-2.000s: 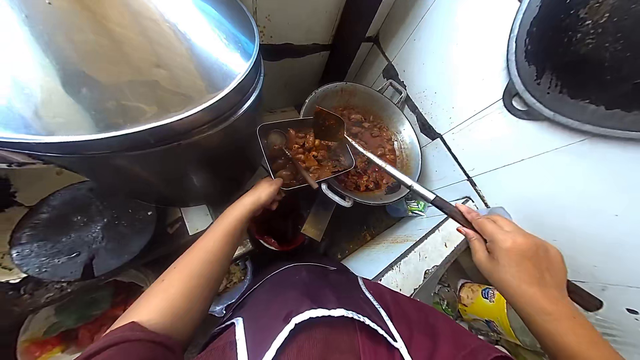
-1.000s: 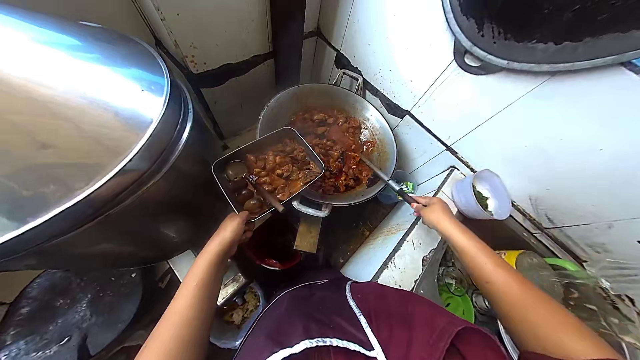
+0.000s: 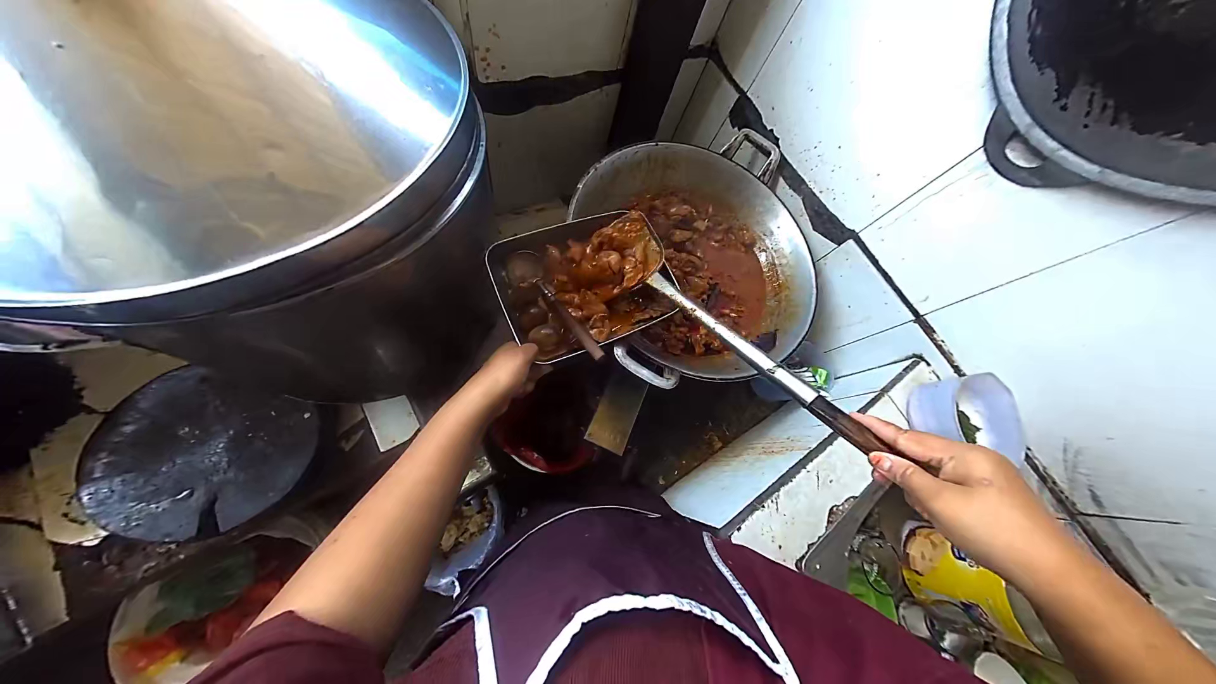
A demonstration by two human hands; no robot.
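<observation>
My left hand (image 3: 508, 370) holds the near edge of a rectangular metal tray (image 3: 513, 318) of reddish-brown stewed food, which overlaps the near-left rim of a two-handled metal wok (image 3: 793, 256). A smaller spoon with a brown handle (image 3: 570, 323) lies in the tray. My right hand (image 3: 950, 475) is closed around the dark handle of a long cooking turner (image 3: 750, 351). Its blade, loaded with saucy pieces, is over the tray's right part. Red sauce and more pieces lie in the wok.
A large lidded metal pot (image 3: 380, 323) stands at left, above a round black metal plate (image 3: 199, 456). Below are a bowl of leaf and red pieces (image 3: 133, 617) and a red-rimmed container (image 3: 551, 465). A white plastic tub (image 3: 993, 418) and a blackened pan (image 3: 1016, 104) are at right.
The turner's blade was in the wok one second ago; now it is over the tray with food on it. My left hand keeps its hold on the tray.
</observation>
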